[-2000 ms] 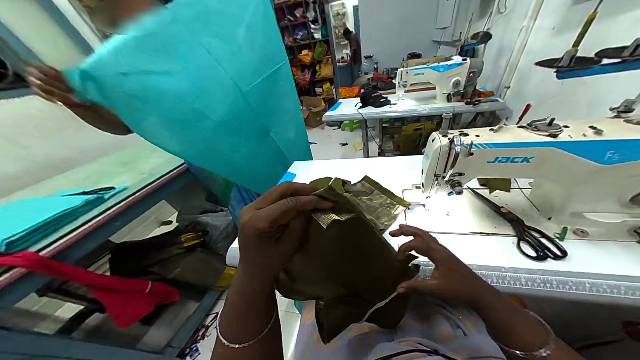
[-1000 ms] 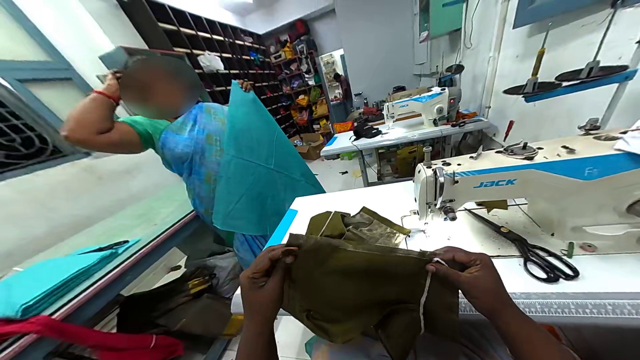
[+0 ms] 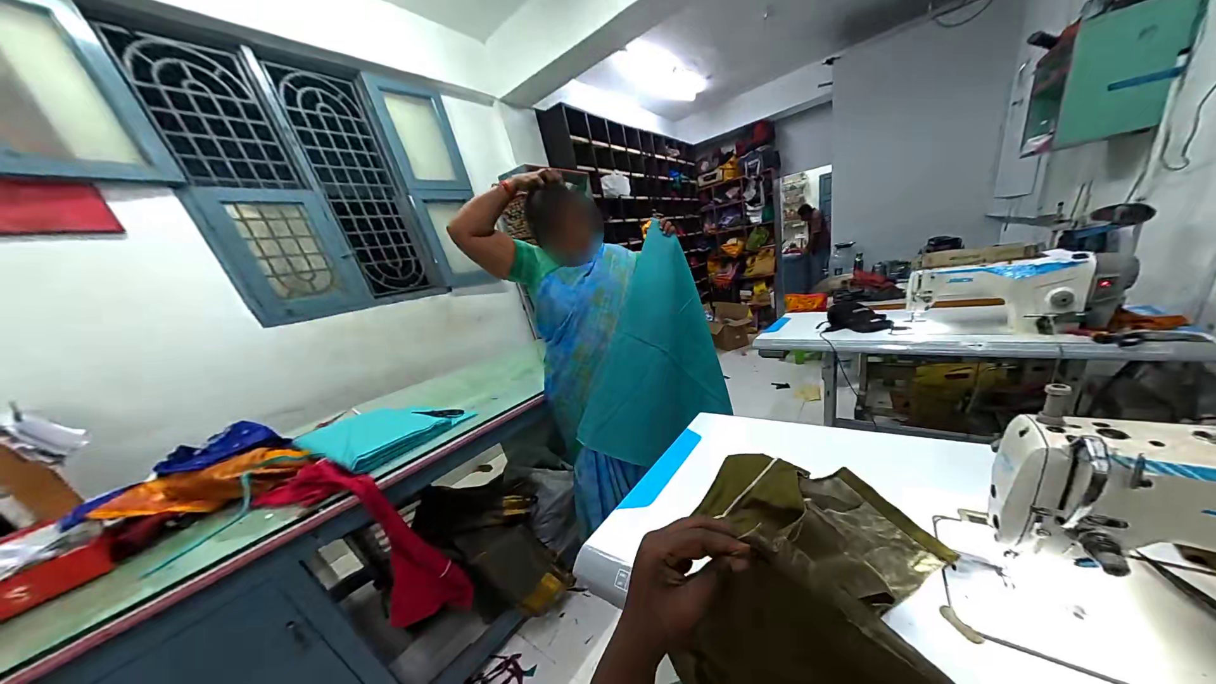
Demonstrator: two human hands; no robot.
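Observation:
My left hand (image 3: pixel 676 579) pinches the upper edge of a dark olive fabric piece (image 3: pixel 788 627), which hangs down at the bottom of the view. Behind it, more olive fabric with a shiny lining (image 3: pixel 845 532) lies on the white sewing table (image 3: pixel 855 437), its corner close to the needle area of a white sewing machine (image 3: pixel 1092 484). My right hand is out of view. A person (image 3: pixel 579 313) stands beyond the table's left corner, one hand at the head, the other holding up a teal cloth (image 3: pixel 651 366).
To the left, a green-topped counter (image 3: pixel 484 399) bears folded turquoise cloth (image 3: pixel 375 437), orange and blue fabric, and a red cloth (image 3: pixel 418 560) hanging over its edge. Black bags (image 3: pixel 494 541) lie beneath. A second sewing machine (image 3: pixel 1026 290) stands on a table behind.
The view has swung left and up. My right hand, on the olive fabric's edge one second ago, has left the view. The person with the teal cloth has raised one hand to the head since two seconds ago.

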